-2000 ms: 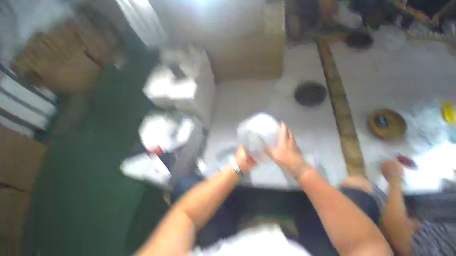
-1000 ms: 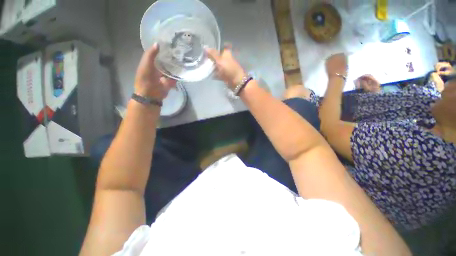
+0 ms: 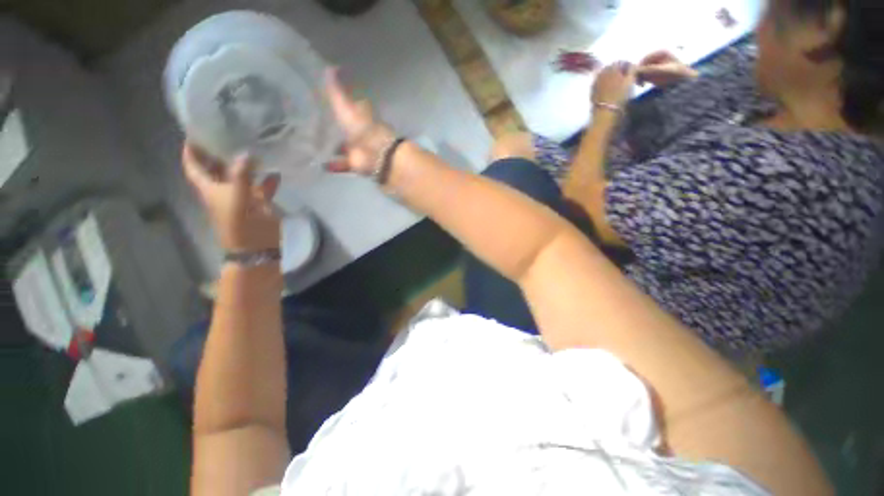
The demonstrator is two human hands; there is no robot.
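A round translucent white plastic tub (image 3: pixel 184 73) is held up and tilted over the table at the upper left. Blurred grey, silvery bits show at its bottom; I cannot tell what they are. My left hand (image 3: pixel 233 199) holds its lower left rim, with the thumb near the opening. My right hand (image 3: pixel 356 131) holds its right side. A low round white tub (image 3: pixel 299 241) sits near the table's front edge, partly hidden behind my left wrist.
A wooden strip (image 3: pixel 467 60) crosses the white-grey table (image 3: pixel 388 73). At the right a neighbour in a patterned top (image 3: pixel 737 213) works with both hands beside a small red pile (image 3: pixel 576 61). Printed cartons (image 3: pixel 82 281) stand at the left. A dark green floor shows below.
The view has turned, so the tub and hands appear further left and the neighbour shows more fully. The tub is tilted differently. Both hands still hold it.
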